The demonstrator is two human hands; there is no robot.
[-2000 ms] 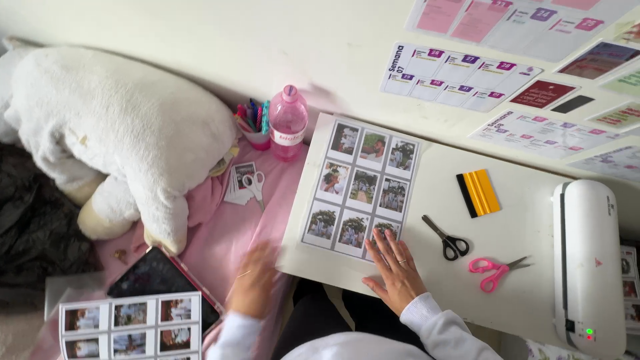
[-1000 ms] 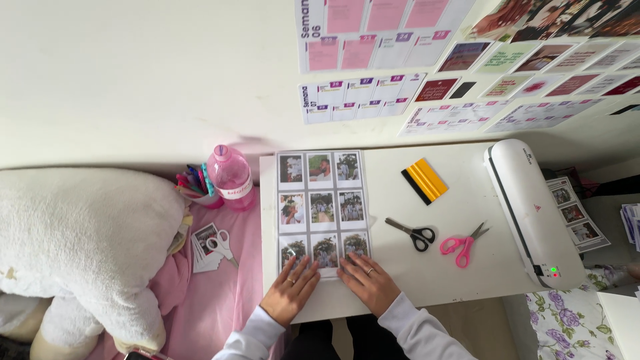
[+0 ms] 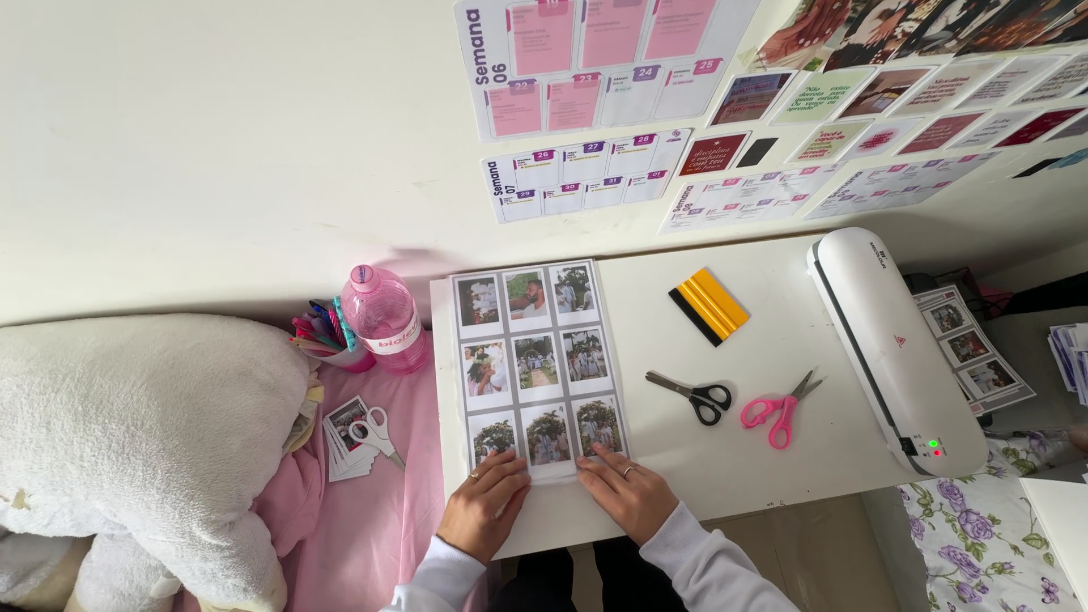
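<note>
A sheet of small photo prints (image 3: 535, 364) lies on the white table, seemingly inside a clear film. My left hand (image 3: 490, 503) rests on its lower left corner, fingers bent, holding nothing that shows. The fingertips of my right hand (image 3: 627, 493) touch the sheet's lower right corner, fingers slightly spread. Right of the sheet lie a yellow squeegee with a black edge (image 3: 710, 306), black-handled scissors (image 3: 693, 396) and pink-handled scissors (image 3: 779, 410). A white laminator (image 3: 892, 348), its small lights lit, stands at the table's right end.
On the pink cloth (image 3: 374, 527) at left are cut photo cards (image 3: 348, 438), white-handled scissors (image 3: 374, 433), a pink bottle (image 3: 384, 319) and a cup of pens (image 3: 340, 340). A white plush toy (image 3: 144, 425) lies beside them. Printed sheets hang on the wall behind; another photo sheet (image 3: 977, 348) lies beyond the laminator.
My left hand, off the table's left side two seconds ago, is now on the photo sheet's lower edge. The sheet at the lower left has left the view, which has shifted.
</note>
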